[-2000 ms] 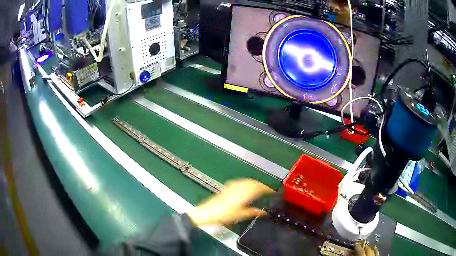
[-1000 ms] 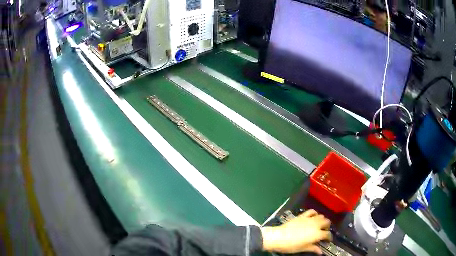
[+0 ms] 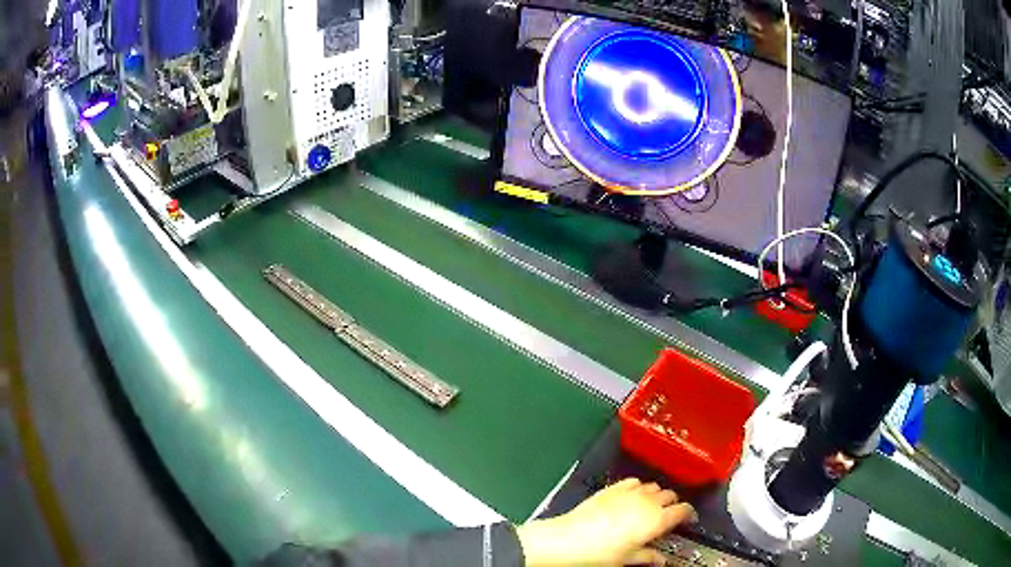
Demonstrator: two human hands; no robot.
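Note:
My left hand (image 3: 604, 525) lies over the black pad (image 3: 593, 471), just left of the microscope's white ring light (image 3: 776, 512). Its fingers rest at the end of a metal fixture strip (image 3: 693, 550) at the picture's bottom edge; whether they grip it is hidden. The black video microscope (image 3: 826, 443) with a blue top stands over the pad. The monitor (image 3: 798, 166) shows a magnified blue disc with a yellow ring. My right hand is not in view.
A red bin (image 3: 690, 421) with small gold parts stands behind my left hand. Two fixture strips (image 3: 360, 336) lie end to end on the green bench. A white machine (image 3: 333, 94) stands far left. Cables loop by the microscope.
My left hand has moved right onto the pad, by the strip under the microscope. The monitor went from a magnified disc to a blurred blank view, then to a disc again. The camera view has shifted.

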